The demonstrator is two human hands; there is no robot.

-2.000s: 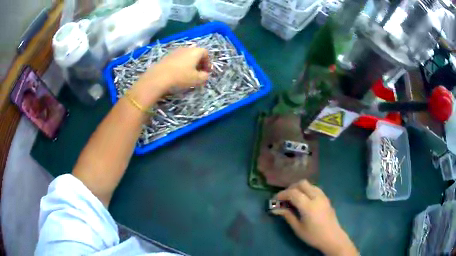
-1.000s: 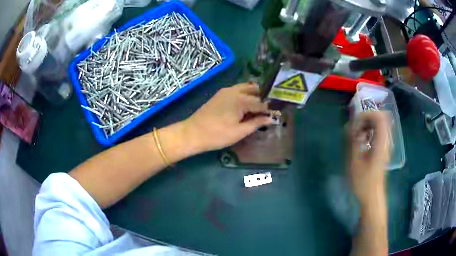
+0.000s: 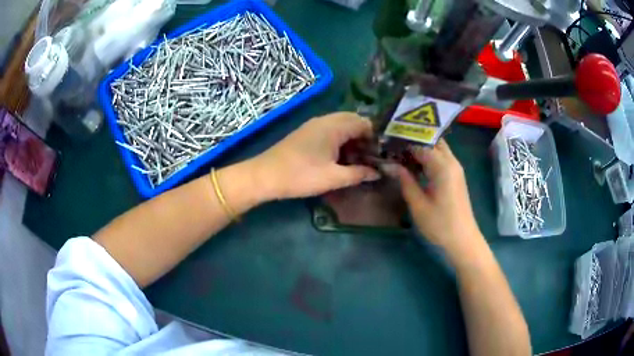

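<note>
My left hand (image 3: 316, 156) and my right hand (image 3: 441, 191) meet under the ram of the press, over its brown base plate (image 3: 365, 207). The left thumb and fingers pinch at a small metal block (image 3: 382, 165), of which only a blurred silver bit shows. The right thumb and fingers are bent close against its right side. Whether the right fingers hold a pin is hidden. The warning label plate (image 3: 421, 118) hangs just above the fingers. The fixture is covered by the hands.
A blue tray (image 3: 142, 182) heaped with pins lies left. A clear plastic box (image 3: 509, 221) of pins stands right, below the press lever's red knob (image 3: 598, 83). A red bin (image 3: 497, 117) is behind. Clear boxes (image 3: 582, 306) stand far right, a clear jar (image 3: 61, 87) and phone (image 3: 26, 153) far left.
My right hand has moved left from the clear plastic box to the press, beside my left hand. The metal block that lay in front of the base plate is gone from there.
</note>
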